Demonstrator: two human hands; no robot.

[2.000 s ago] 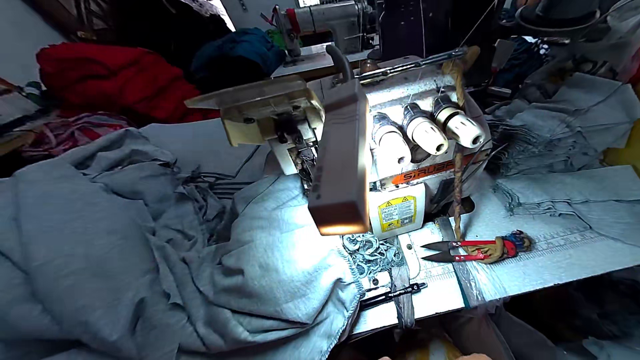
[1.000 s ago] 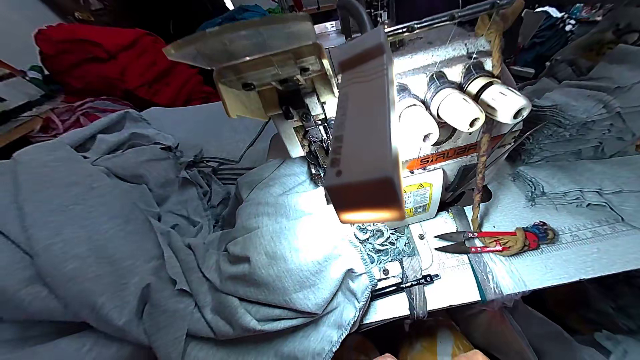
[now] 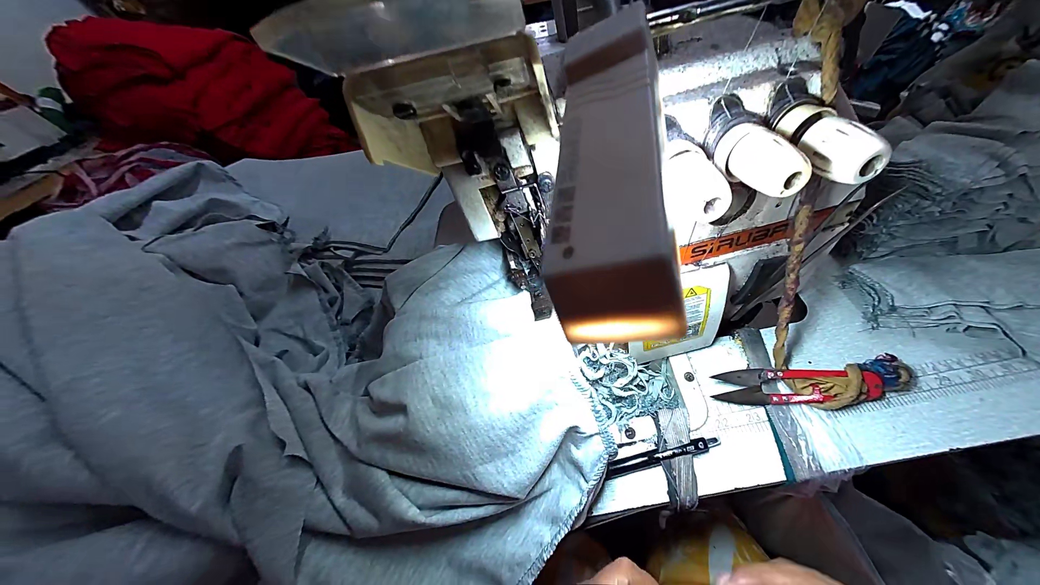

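Note:
Only small parts of my hands show at the bottom edge, below the table's front. My left hand (image 3: pixel 621 571) shows as a fingertip or knuckle near the hem of the grey knit fabric (image 3: pixel 439 390). To its right is part of my right hand (image 3: pixel 776 572), beside a yellow item (image 3: pixel 703 552). What either hand holds is hidden. The grey fabric lies bunched across the left side and reaches under the presser foot (image 3: pixel 538 301) of the Siruba overlock sewing machine (image 3: pixel 735 244). Its lit lamp housing (image 3: pixel 613 187) stands in front of the needle area.
Red-handled thread snips (image 3: pixel 812 386) lie right of the machine. A black pen (image 3: pixel 662 457) lies at the table's front edge by fabric trimmings (image 3: pixel 621 382). Stacked grey pieces (image 3: pixel 967 195) lie at the right, red cloth (image 3: pixel 187 89) at the back left.
The view has moved closer to the machine. A bit more of my hands shows at the bottom edge than two seconds ago. The grey fabric lies much as before.

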